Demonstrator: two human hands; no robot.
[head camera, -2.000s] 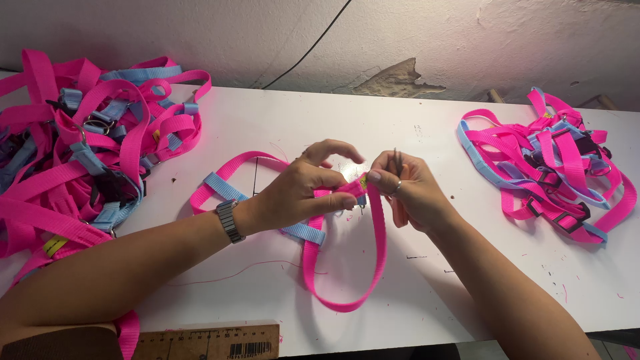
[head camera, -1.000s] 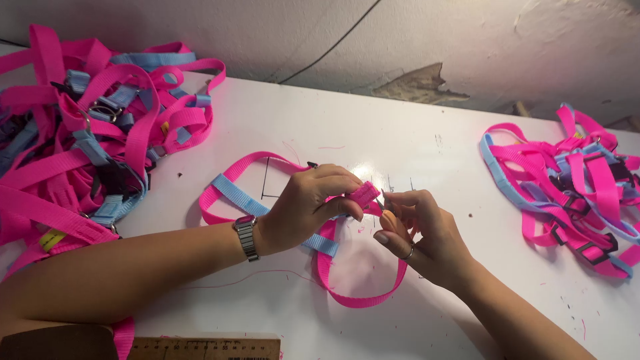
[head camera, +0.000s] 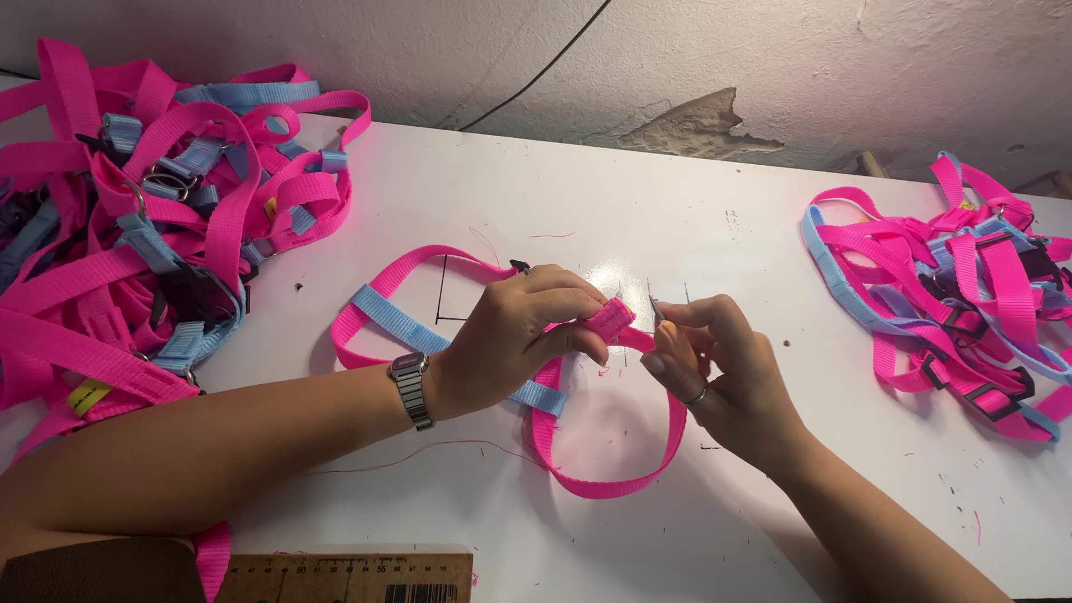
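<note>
My left hand (head camera: 540, 335), with a metal watch on its wrist, pinches a stitched, folded end of pink webbing (head camera: 610, 319) between thumb and fingers. The rest of this strap loops down onto the white table, joined with a light blue webbing strip (head camera: 400, 322). Just right of the stitched end, my right hand (head camera: 720, 360), with a ring, holds a small thin metal tool (head camera: 656, 310) between thumb and index finger. The fingers hide most of the tool, so its kind cannot be told. A small black fitting (head camera: 520, 266) shows behind my left hand.
A large heap of pink and blue webbing straps (head camera: 226, 193) with metal rings and black buckles lies at left. A smaller heap (head camera: 988, 293) lies at right. A wooden ruler (head camera: 352, 578) is at the front edge. Thread scraps dot the table (head camera: 536, 193) before a chipped wall (head camera: 703, 126).
Two seconds ago my hands were close together over the webbing; now the stitched end stands out from my left fingers and my right hand is slightly apart from it.
</note>
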